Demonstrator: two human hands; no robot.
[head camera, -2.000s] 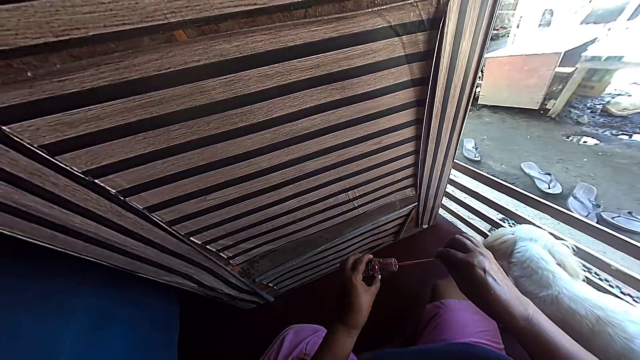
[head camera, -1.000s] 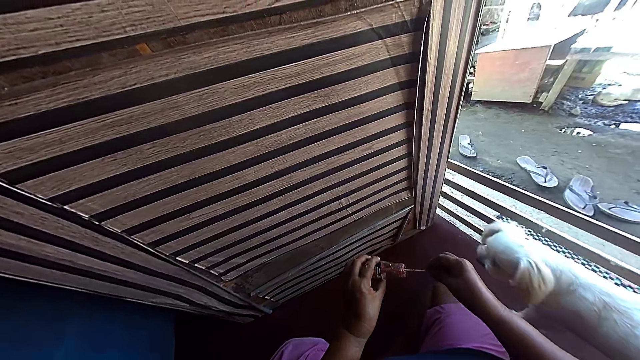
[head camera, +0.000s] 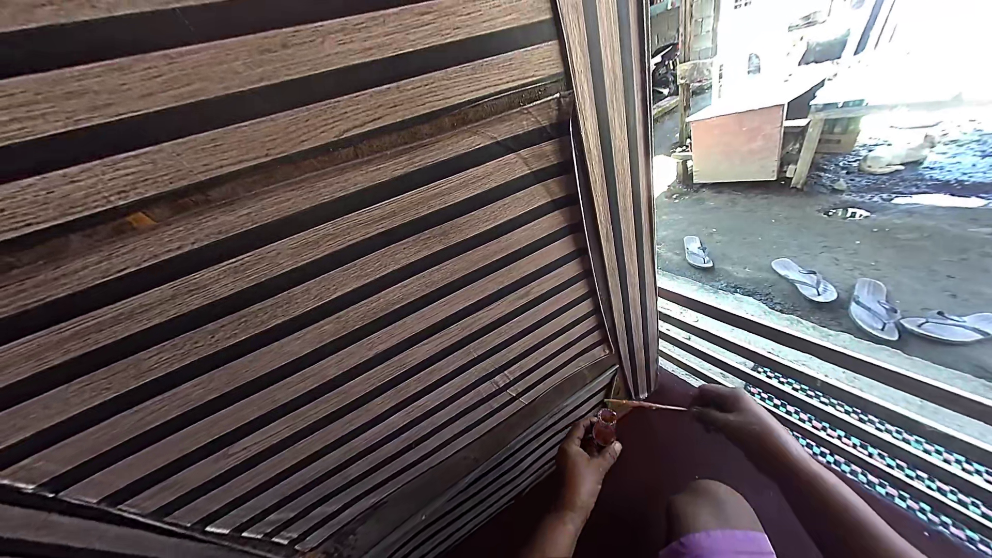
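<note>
My left hand (head camera: 585, 465) grips a small glass jar (head camera: 605, 428) with reddish-brown contents, its mouth facing up, near the bottom corner of the wood-grain slatted panel (head camera: 349, 271). A thin stick or brush (head camera: 647, 404) is pinched in the fingers of my right hand (head camera: 725, 415). Its far tip lies just above the jar's mouth, close to the panel's lower right corner. Whether the tip touches the panel, I cannot tell.
A striped post (head camera: 616, 194) borders the panel. Right of it, slatted edging (head camera: 821, 349) and checkered trim (head camera: 876, 480) run beside the dark red floor. Several flip-flops (head camera: 873, 308) lie on the ground outside, before a wooden box (head camera: 736, 143). My knee (head camera: 713, 508) is below my hands.
The stick has come out of the jar, which is now upright rather than sideways. The white dog seen at the right earlier is out of view. The view has shifted.
</note>
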